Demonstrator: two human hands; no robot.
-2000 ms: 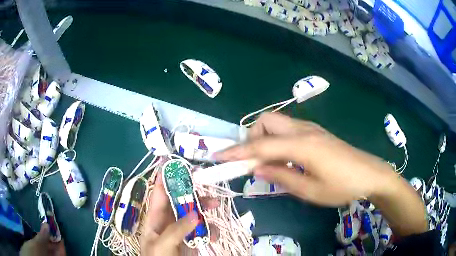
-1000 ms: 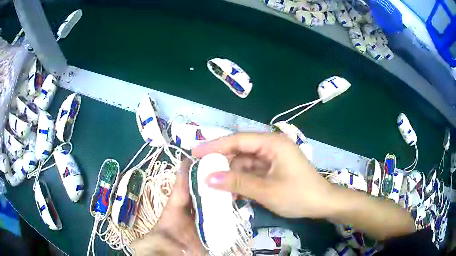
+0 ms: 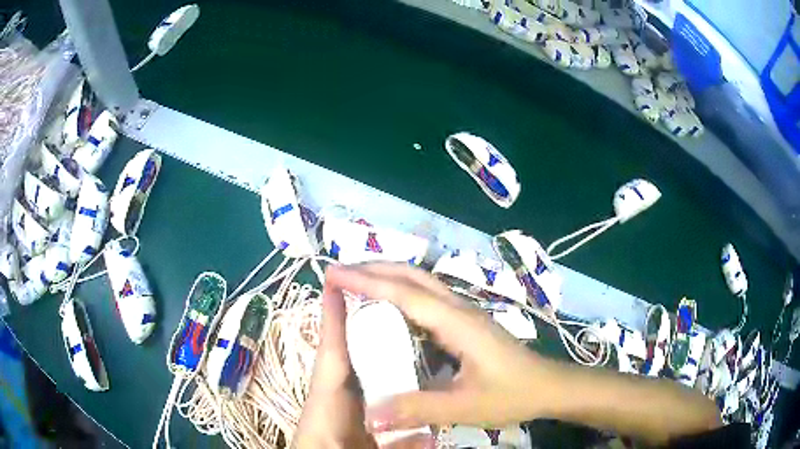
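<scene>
A white oval unit (image 3: 383, 355) is held between my two hands, its plain white back cover facing up and covering the inside. My left hand (image 3: 332, 377) is around its left side, partly hidden by my right hand. My right hand (image 3: 447, 351) presses on the cover, thumb near the lower end and fingers over the top end. Two open units with green boards and blue and red parts, one (image 3: 197, 323) and another (image 3: 239, 345), lie left of my hands beside a heap of pale cords (image 3: 276, 386).
A metal rail (image 3: 210, 156) runs between bench and green belt (image 3: 307, 79), with several units along it. Piles of units lie at left (image 3: 53, 219) and right (image 3: 746, 368). An open unit (image 3: 483, 169) and a corded unit (image 3: 635, 200) lie on the belt.
The white cover was brought over the open unit in my left hand and now lies on it under my right hand. Units on the belt have shifted right in view.
</scene>
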